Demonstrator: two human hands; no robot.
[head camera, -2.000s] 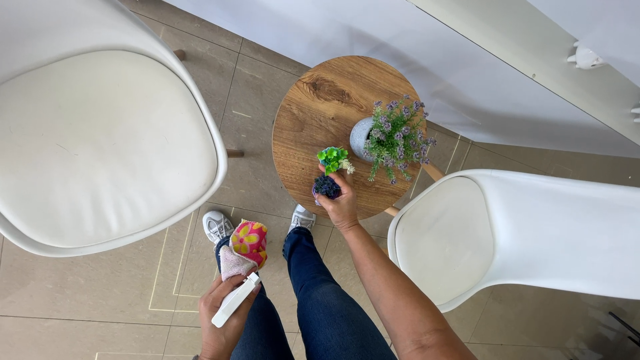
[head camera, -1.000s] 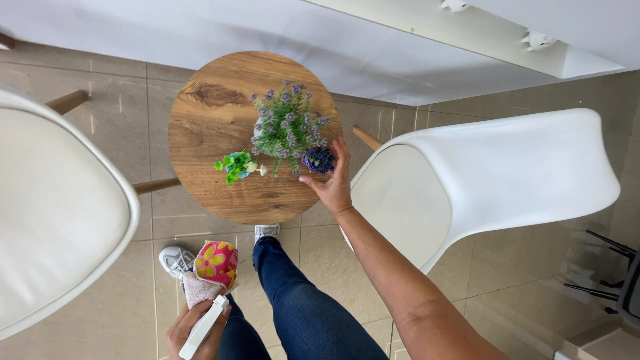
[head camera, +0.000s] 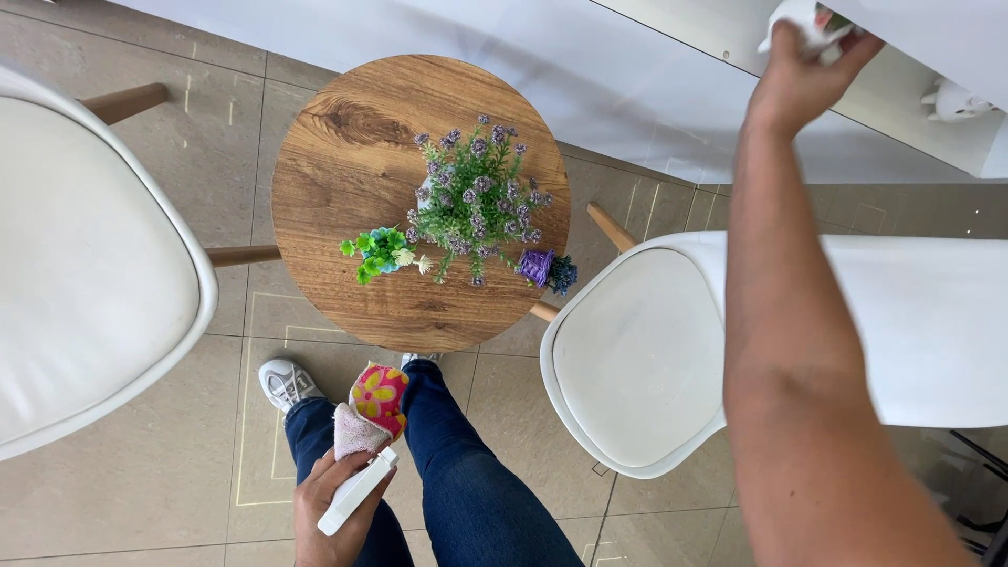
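Note:
My left hand, low in the view, holds a white spray bottle and a folded cloth with a pink and yellow flower pattern. At the upper right, my right hand grips a white figurine by a shelf; it is partly hidden and blurred. On the round wooden table stands a potted artificial plant with purple flowers. A small green artificial plant is to its left. A purple woven pot with dark blue flowers lies tipped at the table's right edge.
A white chair is at the left and another white chair at the right, both close to the table. Another white figurine sits on the white shelf at the upper right. My legs and shoes are below the table.
My right hand has left the dark blue flowers at the table's right edge and moved to the shelf, where it has taken hold of a figurine. My left hand still holds the bottle and cloth.

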